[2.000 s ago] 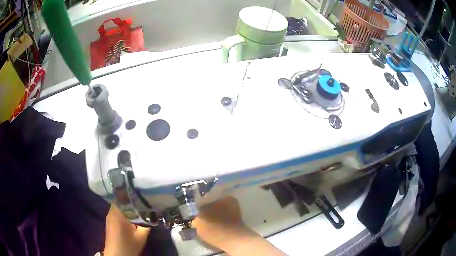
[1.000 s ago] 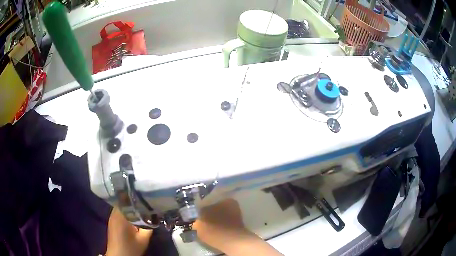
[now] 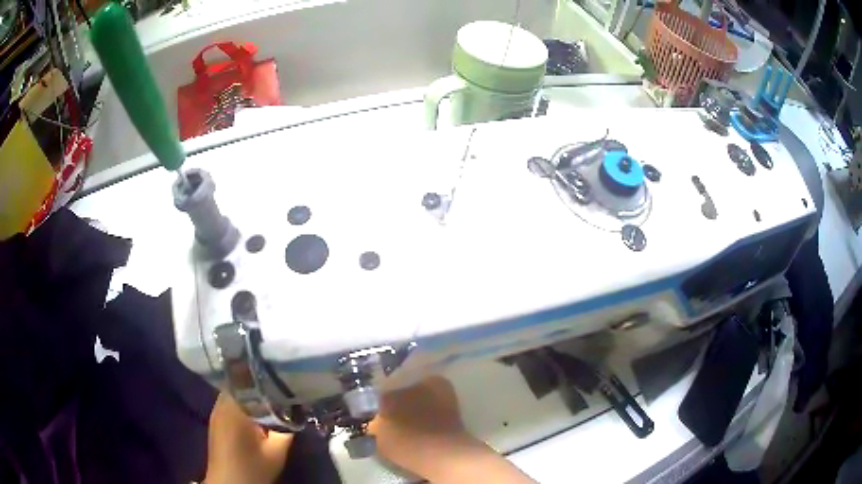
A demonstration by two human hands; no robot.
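Note:
The white sewing machine head [image 3: 491, 274] with a blue stripe crosses the view. My left hand [image 3: 244, 442] is at the bottom, left of the needle area, partly hidden by the machine's left end. My right hand [image 3: 421, 421] reaches under the arm from the right; its fingertips are hidden behind the metal parts. Dark cloth [image 3: 307, 458] shows between my hands, and more dark purple cloth [image 3: 142, 378] lies at the left. The needle and presser foot are hidden. I cannot see whether either hand grips the cloth.
A green-handled tool [image 3: 137, 85] stands at the machine's top left. A black looped handle [image 3: 626, 406] and a flat black rectangle [image 3: 715, 383] lie at the right. Behind are a pale green mug [image 3: 496, 76], a red bag [image 3: 227, 90] and an orange basket [image 3: 688, 52].
The whole view has shifted slightly. Both hands keep nearly the same places beside the machine's left end; no clear movement of the cloth shows.

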